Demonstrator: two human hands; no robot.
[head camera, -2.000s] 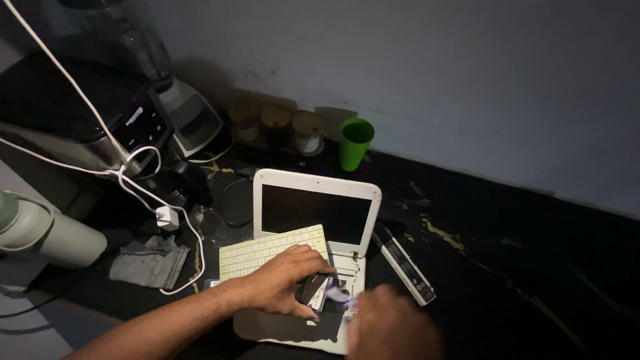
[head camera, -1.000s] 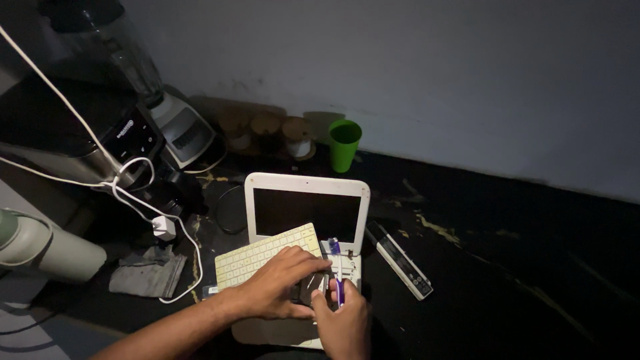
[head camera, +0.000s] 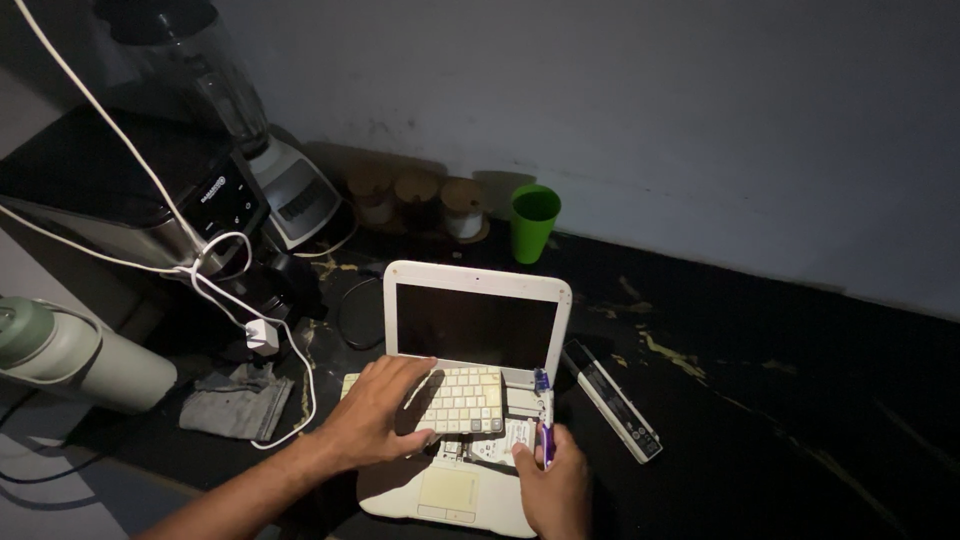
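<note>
A white netbook (head camera: 480, 271) stands open on the dark counter, its screen dark and its inner parts partly exposed. Its loose, yellowed keyboard (head camera: 457, 401) lies over the base at a slight tilt. My left hand (head camera: 379, 409) grips this keyboard, fingers over the keys and thumb at the lower edge. In my right hand (head camera: 551, 472) is what looks like a purple and white toothbrush (head camera: 548, 435), its purple head up by the hinge. My right thumb touches or hovers over a hard drive (head camera: 495, 448) in the base. The touchpad (head camera: 448, 489) shows below.
A laptop battery (head camera: 615, 405) lies right of the netbook. Behind are a green cup (head camera: 534, 225), lidded jars (head camera: 461, 210) and a blender (head camera: 300, 195). Leftward are a black appliance (head camera: 127, 172), a white cable (head camera: 311, 375) with a charger (head camera: 262, 337), a grey cloth (head camera: 236, 405) and a bottle (head camera: 97, 360).
The keyboard has turned from a steeper slant to nearly level, and my left hand has moved from its lower right part onto its keys. My right hand has shifted slightly away from my left.
</note>
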